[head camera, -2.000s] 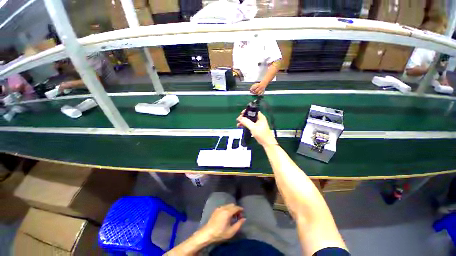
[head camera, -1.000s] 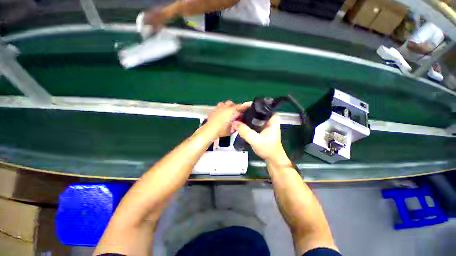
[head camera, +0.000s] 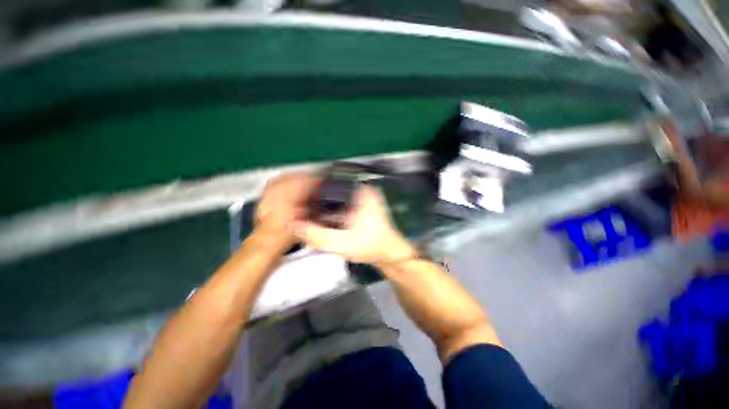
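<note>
The picture is blurred. My right hand (head camera: 358, 229) is closed round the black electric screwdriver (head camera: 334, 194), held upright over the white sprayer housing (head camera: 297, 281). My left hand (head camera: 281, 209) is at the screwdriver's left side, above the housing's handle part; its fingers are blurred, and whether it grips the screwdriver or the housing cannot be told. The housing lies at the front edge of the dark ledge. The screwdriver's tip is hidden by my hands. The grey and black screw feeder (head camera: 478, 164) stands to the right.
The green conveyor belt (head camera: 240, 120) runs behind a metal edge strip (head camera: 152, 200). Blue stools (head camera: 599, 236) stand on the floor at right, with more blue at lower left. A person with an orange garment (head camera: 703, 209) is at the far right. White units (head camera: 551, 28) lie at upper right.
The view has swung, so everything sits tilted. My left hand came up from my lap to the screwdriver and stays there. The screwdriver remains in my right hand over the housing.
</note>
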